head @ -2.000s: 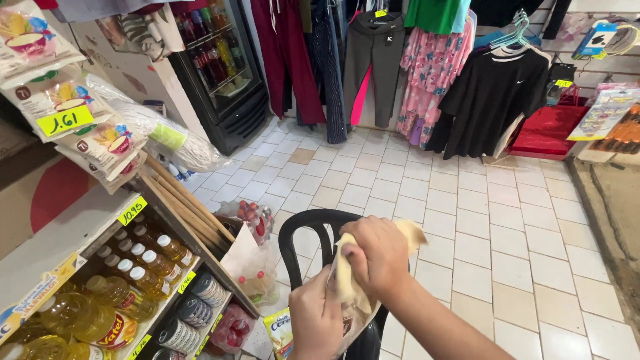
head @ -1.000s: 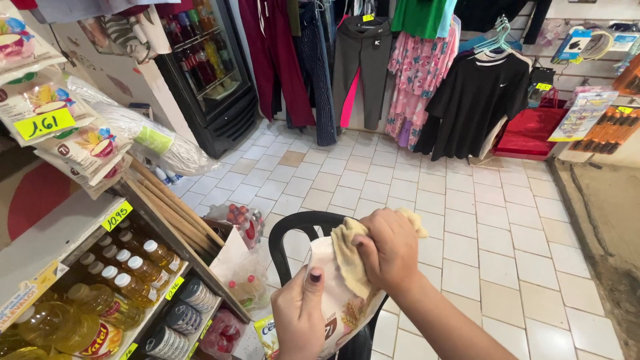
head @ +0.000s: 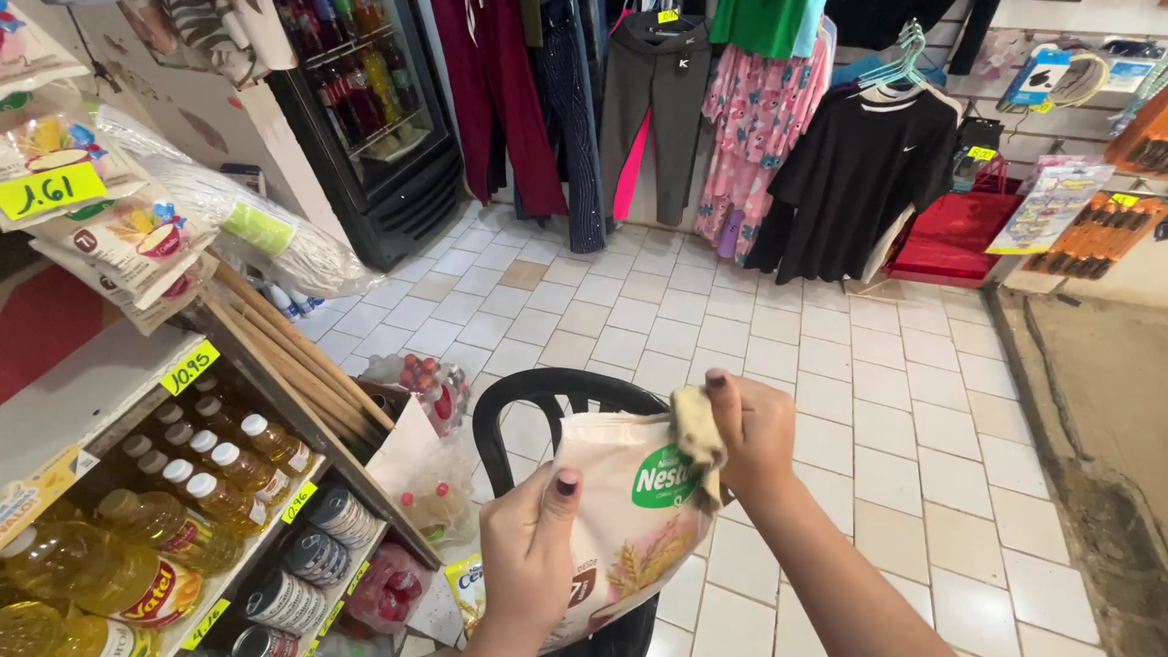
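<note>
A pale pink Nestlé cereal bag (head: 607, 493), with a green logo and pictured wheat ears, is held upright above a black plastic chair (head: 511, 401). On its left edge my left hand (head: 529, 547) is closed, thumb lying on the front. My right hand (head: 753, 429) grips a beige cloth (head: 698, 438) folded over the bag's upper right edge, partly covering the logo. The fingers of both hands behind the bag are hidden.
At left, a shelf (head: 301, 493) holds oil bottles (head: 137, 538) and cans (head: 283, 598). Wooden poles (head: 292, 365) lean beside a carton of bottles. Behind stand a drinks cooler (head: 383, 137) and hanging clothes (head: 858, 173). Cereal bags (head: 137, 237) hang at upper left.
The bag's front has turned into view, its logo now showing. The cloth has moved from across the bag's top to its right edge, with my right hand still on it.
</note>
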